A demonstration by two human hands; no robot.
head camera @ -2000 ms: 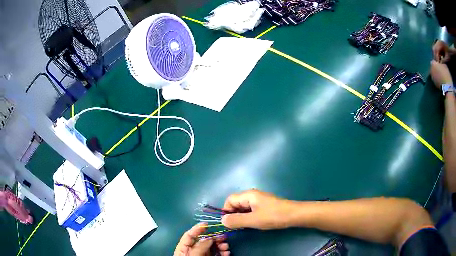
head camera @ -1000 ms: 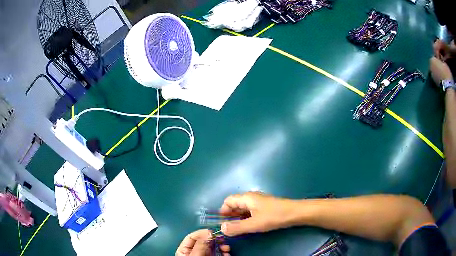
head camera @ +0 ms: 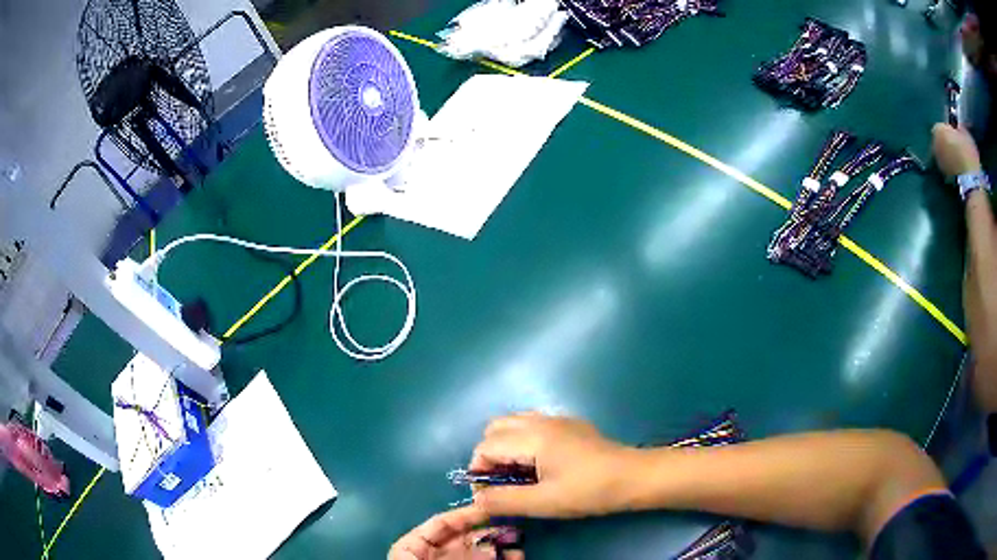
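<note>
My right hand [head camera: 547,465] is bare and closed around a bundle of thin wires [head camera: 501,477] at the bottom centre; metal-tipped wire ends stick out to its left. My left hand [head camera: 454,536] is just below it, partly cut off by the lower edge. Its fingers hold a small dark piece [head camera: 500,537], too unclear to name, and a thin wire runs between the hands. More dark harnesses show behind my right forearm [head camera: 711,432] and below it [head camera: 716,543].
A white and purple fan [head camera: 355,104] stands on white paper with a looped white cord [head camera: 410,317]. A blue-and-white box [head camera: 164,448] stands at left on paper. Laid-out harnesses [head camera: 814,224], harness piles [head camera: 814,66] and a coworker's hand [head camera: 957,151] are at right.
The wires in my right hand are gathered closer together than before. My left hand has shifted slightly down. More harness shows behind my forearm. The coworker's hands have moved apart.
</note>
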